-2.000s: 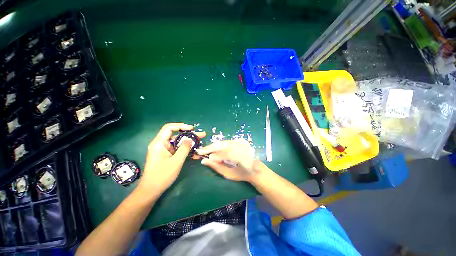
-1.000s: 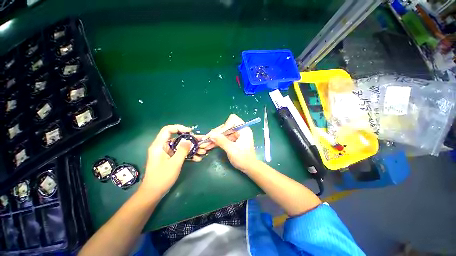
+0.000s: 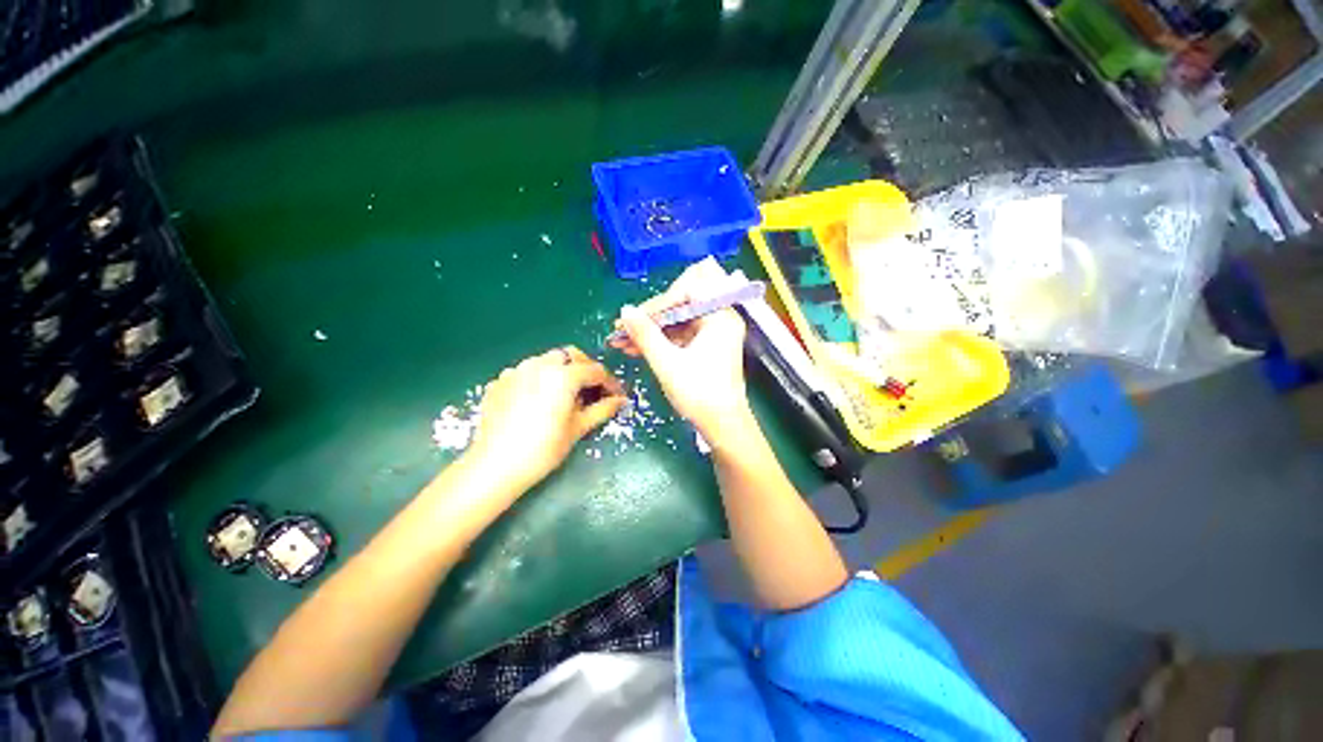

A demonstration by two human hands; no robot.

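Observation:
My left hand (image 3: pixel 534 413) is over the green mat among loose white bits (image 3: pixel 454 428), fingers curled and turned down. A small dark patch shows between its fingertips; whether it holds a round module is hidden. My right hand (image 3: pixel 699 363) is just right of it, below the blue bin, and holds the tweezers (image 3: pixel 711 303) like a pen, tip pointing left. Two round modules, one (image 3: pixel 235 536) beside the other (image 3: pixel 295 549), lie on the mat at the lower left, pale squares up.
Black blister trays (image 3: pixel 196 348) with modules are at left. The blue bin (image 3: pixel 675 210) holds tiny parts. The yellow tray (image 3: pixel 950 392) holds green pieces, with a clear bag (image 3: pixel 1146 261) over it. A black-handled tool (image 3: pixel 795 399) with cable and a metal upright (image 3: pixel 827 90) are at right.
The view has shifted. My left hand has moved right onto the white bits, and the module it held no longer shows clearly. My right hand has moved up towards the blue bin, still holding the tweezers.

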